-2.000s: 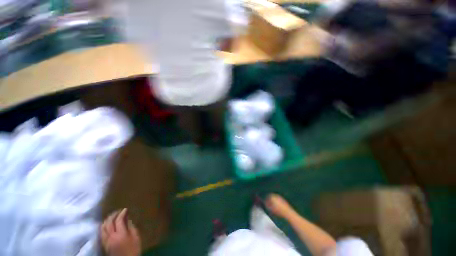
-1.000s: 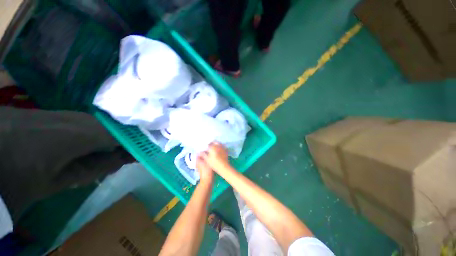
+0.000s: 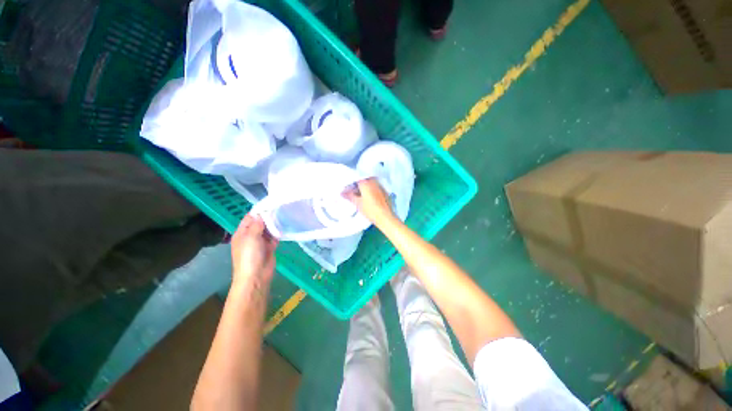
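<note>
A green plastic crate point(image 3: 449, 178) stands on the floor in front of me, holding several rounded white parts in thin bags point(image 3: 333, 127). Over its near end I hold one white bag point(image 3: 301, 213) with a pale round part inside. My left hand point(image 3: 252, 245) pinches the bag's left end, near the crate's left wall. My right hand point(image 3: 369, 201) grips at the bag's right side, by the round part; its fingertips are partly hidden in the white material.
A closed brown carton point(image 3: 626, 233) stands at the right, another point(image 3: 678, 36) at the upper right. A carton point(image 3: 209, 369) is at the lower left. A person's dark trouser legs point(image 3: 376, 36) are beyond the crate; another person's dark clothing point(image 3: 88, 233) is at the left.
The crate appears closer. My hands, together at the bag a second ago, have moved apart, the left to the bag's left end, stretching the bag between them.
</note>
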